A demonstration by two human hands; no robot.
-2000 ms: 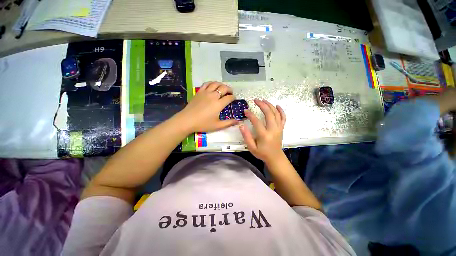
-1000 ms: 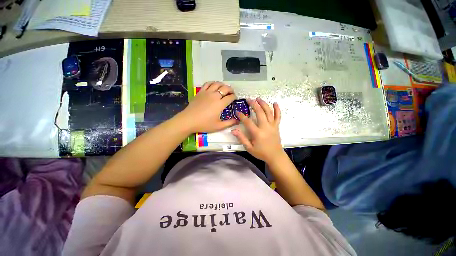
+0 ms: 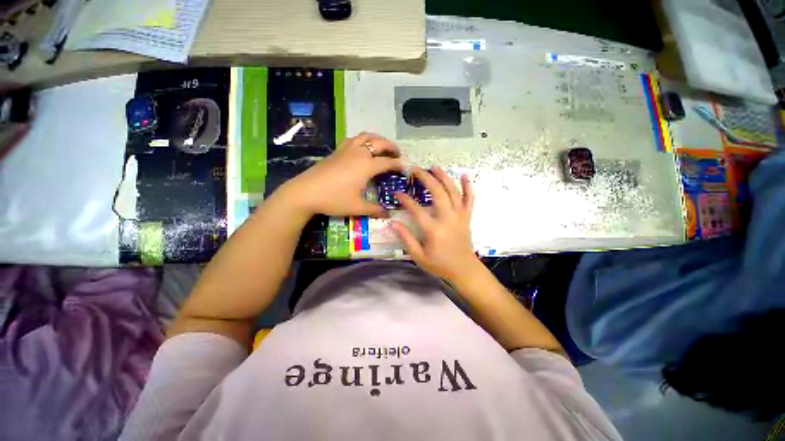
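Observation:
Two small smartwatch bodies with lit, patterned displays sit side by side on the bench mat in front of me. My left hand [image 3: 349, 177] curls round the left smartwatch body [image 3: 393, 189] from the left, thumb below and fingers above. My right hand [image 3: 441, 222] lies over the right smartwatch body [image 3: 423, 187], partly hiding it. Its fingers are spread, with one fingertip on the left watch's display and the thumb apart below.
Another lit smartwatch body [image 3: 579, 164] lies on the mat at right, one [image 3: 142, 114] at far left and a dark one [image 3: 671, 105] at the right. A wooden shelf [image 3: 284, 39] holds papers [image 3: 138, 30] and a dark watch body [image 3: 334, 9]. A blue-clothed person [image 3: 654, 288] sits at right.
The view has shifted slightly. The two watches, overlapping a second ago, now lie side by side, and my right fingers have moved onto them. The right person's arm has left the bench.

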